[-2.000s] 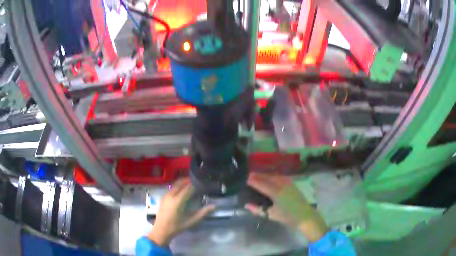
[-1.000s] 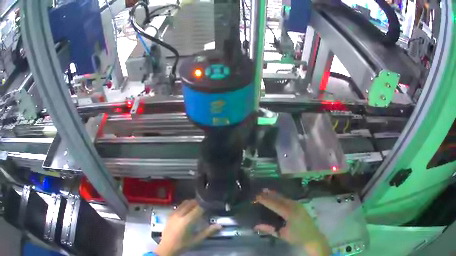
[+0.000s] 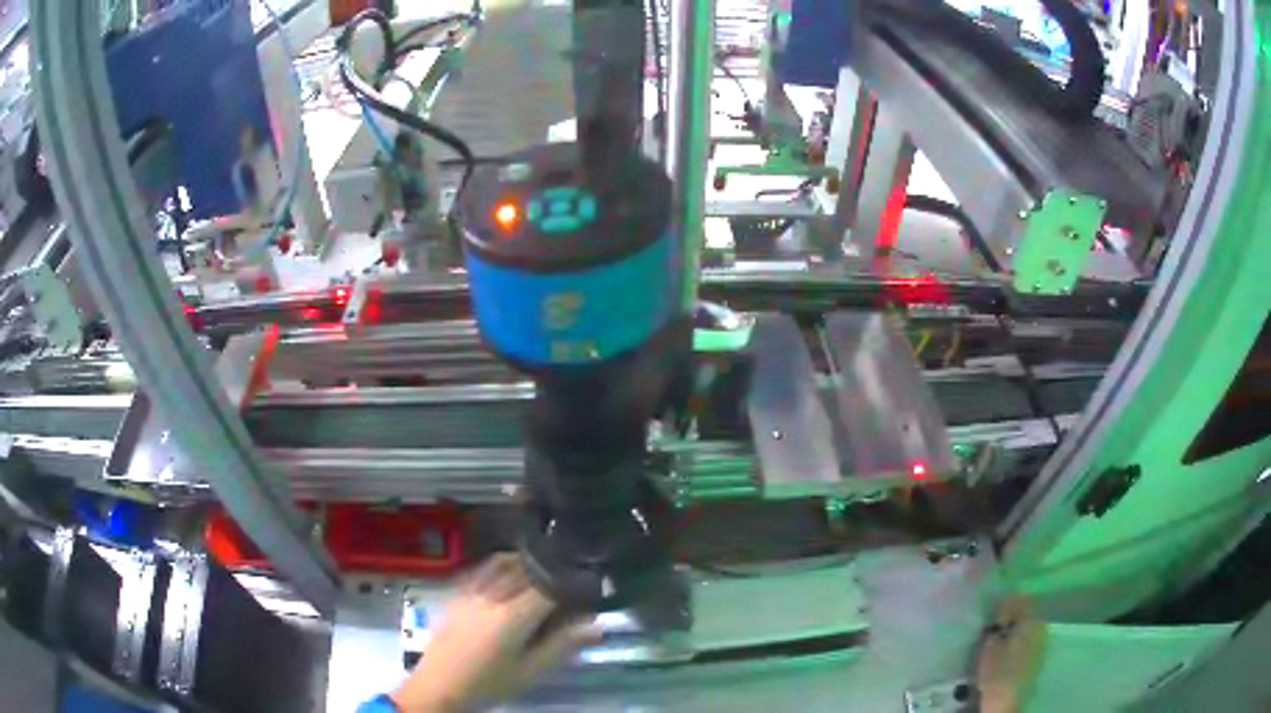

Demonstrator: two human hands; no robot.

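Note:
The inspection camera (image 3: 569, 293), a large black cylinder with a blue band and an orange light, stands upright in the middle. The silver fixture (image 3: 627, 644) lies below its black lens end (image 3: 592, 557), partly covered. My left hand (image 3: 495, 638) is at the left of the fixture, fingers reaching beside the lens; whether it holds anything is hidden. My right hand (image 3: 1011, 662) is at the table's right front, blurred and partly cut off by the bottom edge, beside the button box (image 3: 942, 698). Its fingers are unclear.
Red parts bins (image 3: 395, 538) sit behind the table at left, and dark magazines (image 3: 160, 613) stand left of it. Conveyor rails (image 3: 390, 425) run behind. Silver cover plates (image 3: 843, 404) are right of the lens. Frame posts (image 3: 140, 334) rise at both sides, with a green-lit door (image 3: 1136, 515) at right.
My right hand has left the fixture and moved right to the button box. My left hand stays beside the fixture. The strong red glow behind has faded, and the view has shifted.

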